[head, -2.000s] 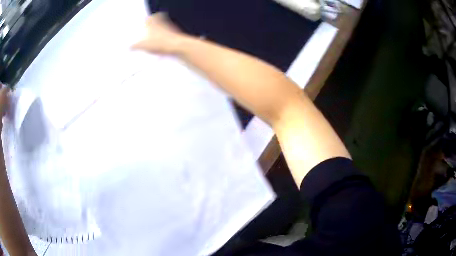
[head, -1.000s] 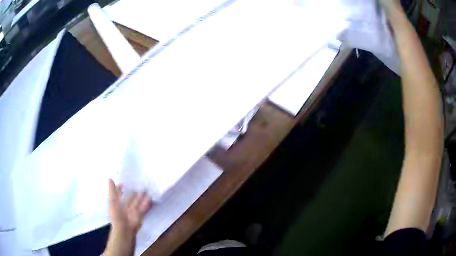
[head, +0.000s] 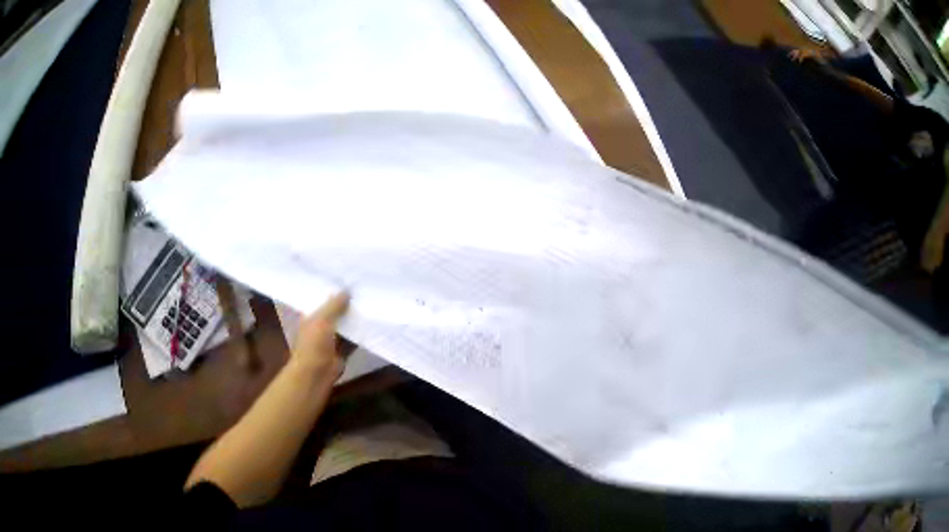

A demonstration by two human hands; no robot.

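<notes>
A large white marker paper with faint printed lines spans the middle and right of the view. It is lifted and curved, and its left end is bent over. My left hand holds its near edge, with a finger or thumb on top and the rest partly hidden by the sheet. My right hand is not in view.
An off-white roll lies at the left. A calculator with a red pen rests on loose papers on the brown table. Dark cloth lies far left. Another person's hand shows upper right.
The view has swung to the right. The paper now reaches to the right edge, and my left hand has closed on its near edge. My right arm has left the view. The calculator has come into view.
</notes>
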